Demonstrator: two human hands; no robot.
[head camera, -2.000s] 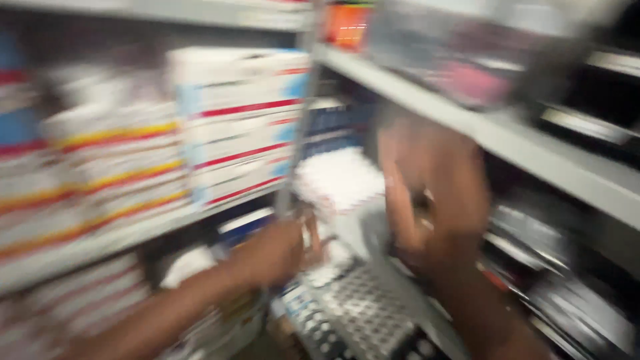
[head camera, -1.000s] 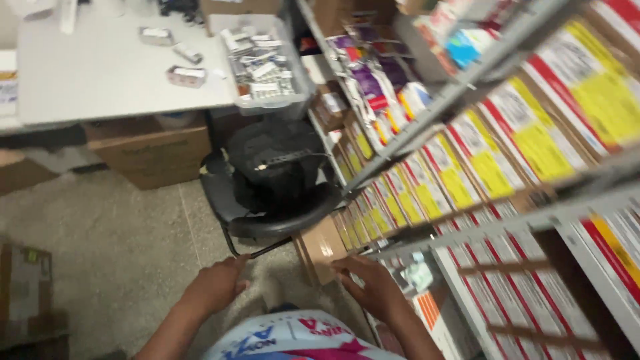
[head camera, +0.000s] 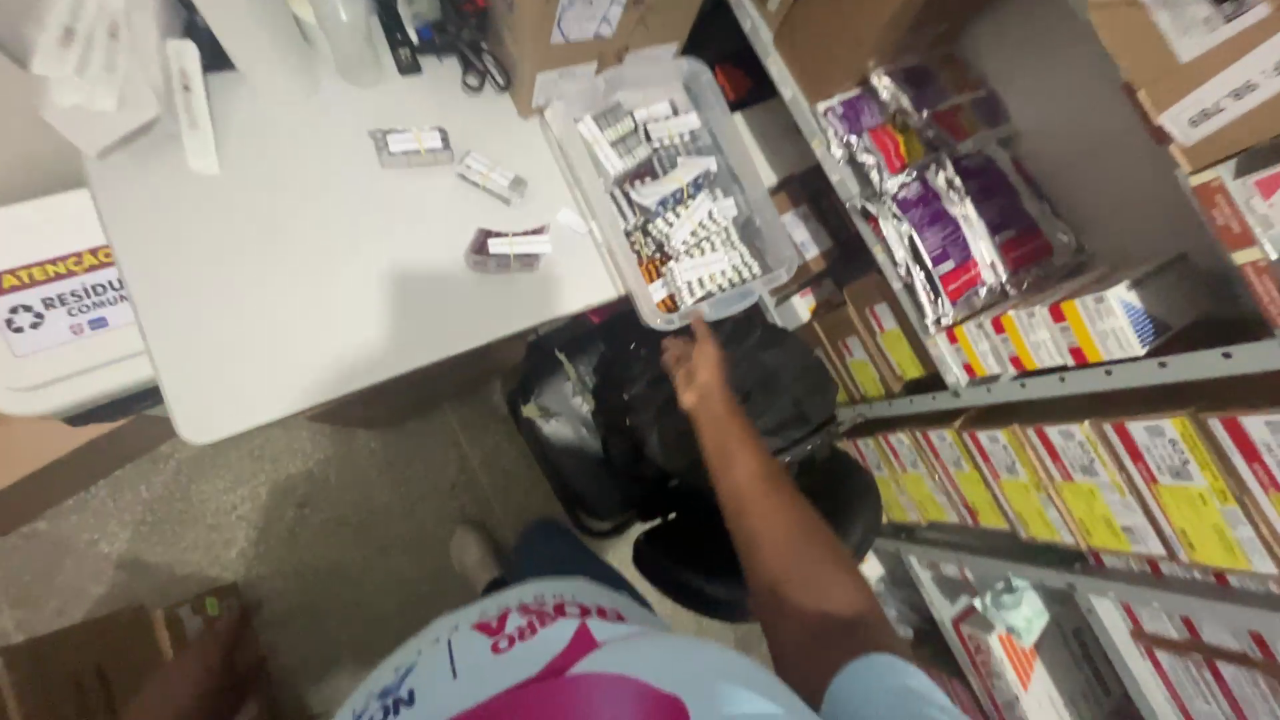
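Note:
My right hand (head camera: 695, 370) reaches up to the near end of a clear plastic bin (head camera: 785, 235), its fingers apart and nothing seen in them. Whether the fingertips touch the rim cannot be told. Many banded blister packs (head camera: 700, 240) of tablets fill the bin, which sits at the right edge of a white table (head camera: 300, 300). Three small banded bundles lie on the tabletop, among them a dark one (head camera: 510, 247). Low at the left, my left hand (head camera: 210, 660) is blurred and dim over a cardboard box (head camera: 80, 650); its fingers are not clear.
A black office chair (head camera: 590, 430) with a black bag (head camera: 760, 380) stands below the bin. Metal shelving (head camera: 1180, 375) along the right holds foil packets (head camera: 940, 220) and rows of boxes. Scissors (head camera: 483, 70) and a large cardboard box (head camera: 530, 50) are at the table's back.
My right hand has moved forward from near my body to the bin's near end. My left hand has moved out to the lower left. The view has swung from the shelf toward the table.

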